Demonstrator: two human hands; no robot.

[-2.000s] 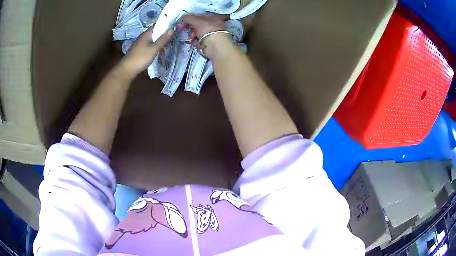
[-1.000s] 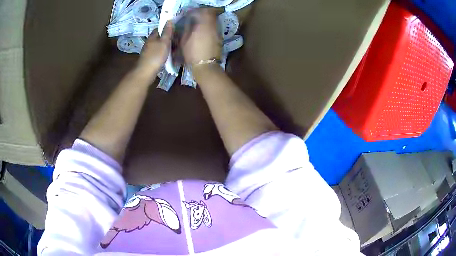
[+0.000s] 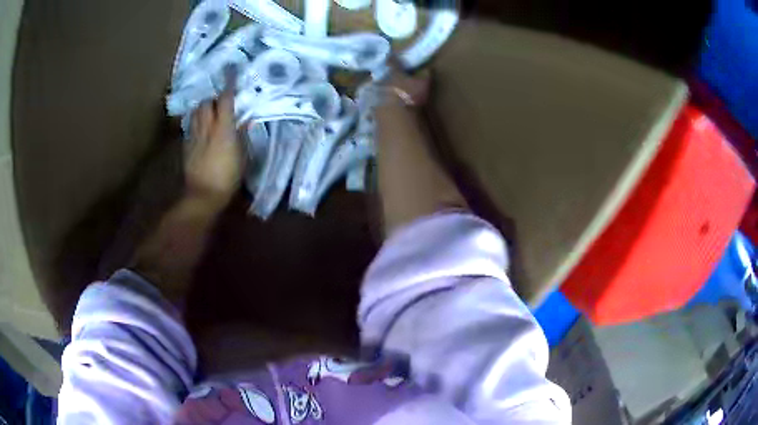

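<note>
A heap of white plastic device units point(image 3: 312, 187) lies inside the brown carton point(image 3: 532, 149), at the top middle of the view. The units have rounded heads and long handles and point in several directions. My left hand point(image 3: 214, 149) is at the left side of the heap, its fingers against the units. My right hand point(image 3: 406, 87) is at the right side of the heap, blurred and partly hidden by units. Whether either hand grips a unit cannot be told.
The carton's pale edge point(image 3: 619, 191) runs down the right. Beyond it is a red plastic stool point(image 3: 652, 228) on the blue floor point(image 3: 555, 318). More cardboard point(image 3: 657, 361) lies at the lower right. My sleeves and printed top fill the bottom.
My hands have moved apart to either side of the heap. The white unit earlier upright at my left hand is no longer there. The view has shifted, and the heap sits lower in the picture.
</note>
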